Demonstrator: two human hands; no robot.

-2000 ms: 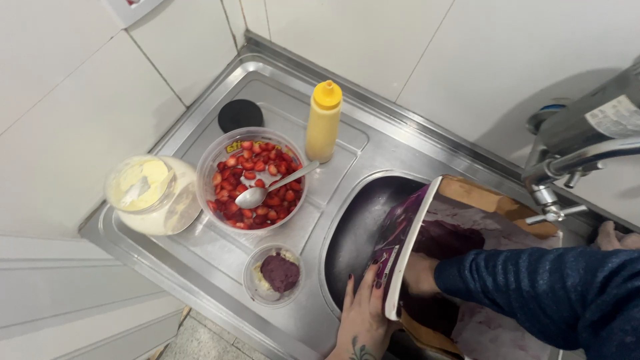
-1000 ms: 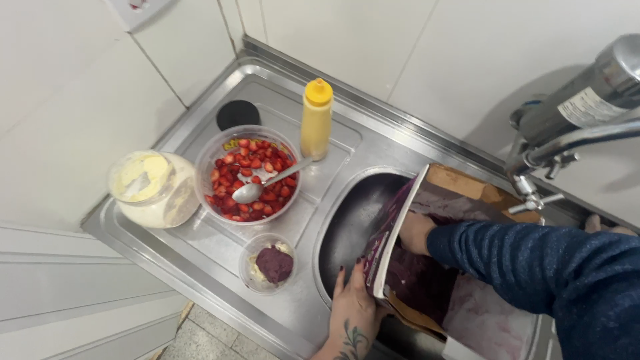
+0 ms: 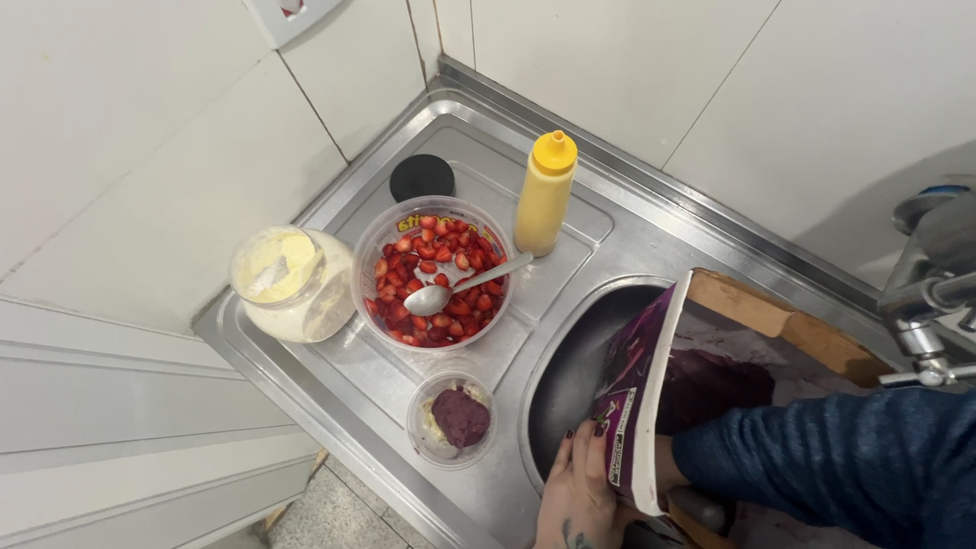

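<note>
An open cardboard box of purple frozen pulp, likely açaí, tilts over the round sink basin. My left hand steadies its printed outer side. My right hand reaches inside, mostly hidden by the box wall; a dark rounded tool handle shows just below it, and whether I grip it is unclear. A small clear cup with a purple scoop over a pale layer stands on the drainboard. Behind it, a plastic tub holds cut strawberries, with a metal spoon resting across it.
A jar of cream-coloured powder stands left of the tub. A yellow-capped squeeze bottle and a black lid are behind it. The steel sink basin lies beside the box, and a chrome faucet juts in at right.
My right hand has gone from plainly visible inside the box to mostly hidden behind its near wall. My left hand stays against the box. The cup, tub and bottle have not moved on the drainboard.
</note>
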